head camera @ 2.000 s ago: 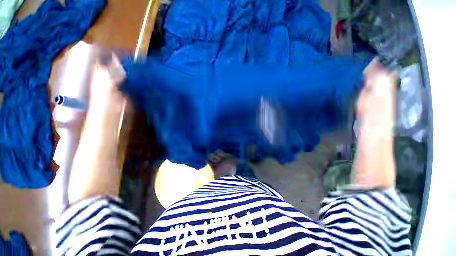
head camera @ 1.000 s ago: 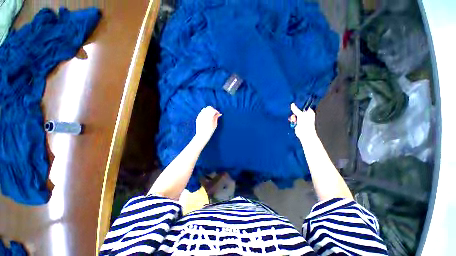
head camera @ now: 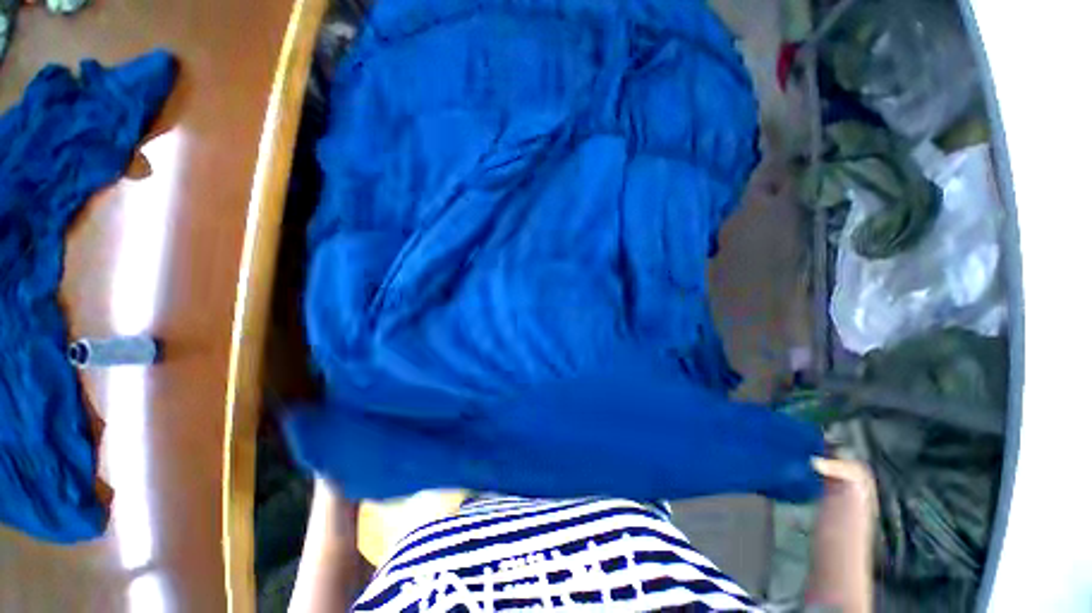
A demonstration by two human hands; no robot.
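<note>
A blue dress (head camera: pixel 527 240) with gathered tiers lies spread in front of me. Its near edge is a band of cloth stretched sideways and blurred, close to my body. My right hand (head camera: pixel 844 477) is at the right end of this band and grips it. My left hand is hidden behind the left end of the band; only the forearm shows below it. The snips and the hang tag do not show.
The brown table (head camera: pixel 204 240) with a pale edge is at left. On it are another blue garment (head camera: pixel 36 395) and a small grey cylinder (head camera: pixel 120 351). A yellowish stool (head camera: pixel 401 517) is below. Dark green cloth (head camera: pixel 884 204) and clear plastic (head camera: pixel 934 287) lie at right.
Both arms have moved apart and back toward my body. The near edge of the dress is drawn toward me, the tiers lie more spread out, and the tag is out of sight.
</note>
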